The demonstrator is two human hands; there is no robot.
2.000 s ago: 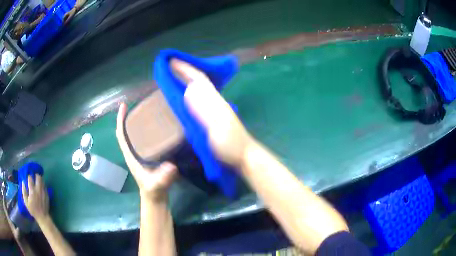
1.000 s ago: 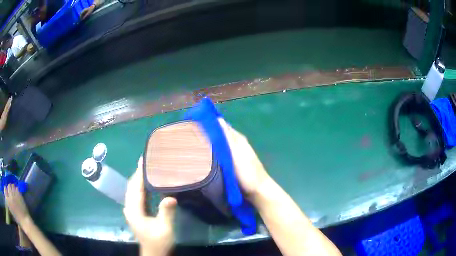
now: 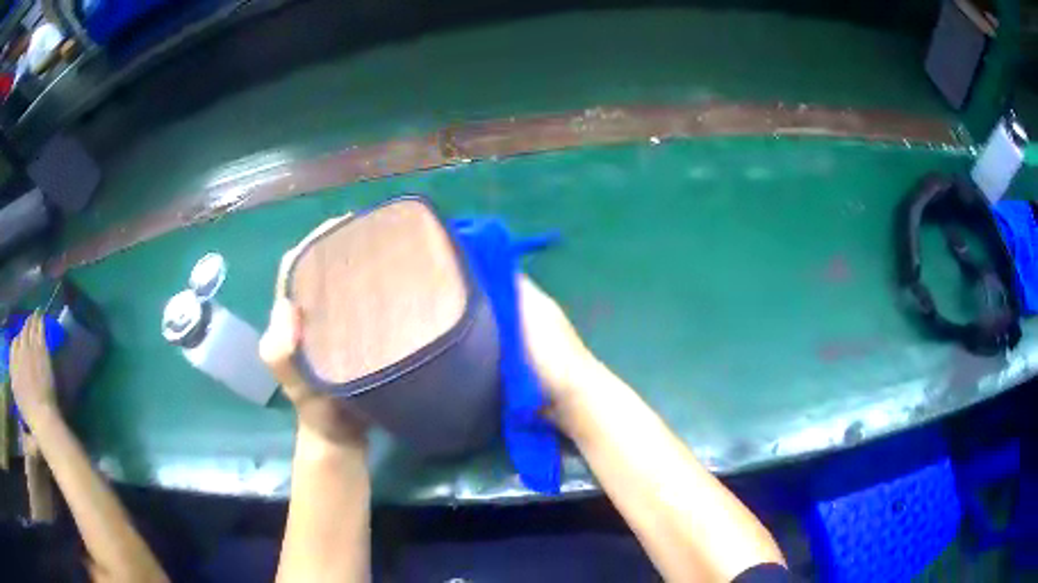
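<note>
A grey rounded speaker [image 3: 444,393] is held over the near edge of the green bench, its wood-grain end panel [image 3: 381,294] facing up and towards me. My left hand [image 3: 298,342] grips its left side, with fingers around the upper left edge. My right hand [image 3: 544,342] presses a blue cleaning cloth [image 3: 518,376] against the speaker's right side. The cloth hangs down below the hand, and a corner sticks out at the top right. The right fingertips are hidden behind the cloth and speaker. The lower end of the speaker is not visible.
A white bottle [image 3: 231,355] with its lid open is at left. Another person's hand [image 3: 32,362] with blue cloth touches a dark speaker at far left. A black strap ring [image 3: 911,256], folded blue cloth [image 3: 1021,253] and white bottle [image 3: 999,159] are at right. A blue stool [image 3: 894,524] is below the edge.
The speaker has turned and tilted, showing more of its grey side. The cloth has moved from across the panel's edge to the speaker's right side. The camera view has shifted too.
</note>
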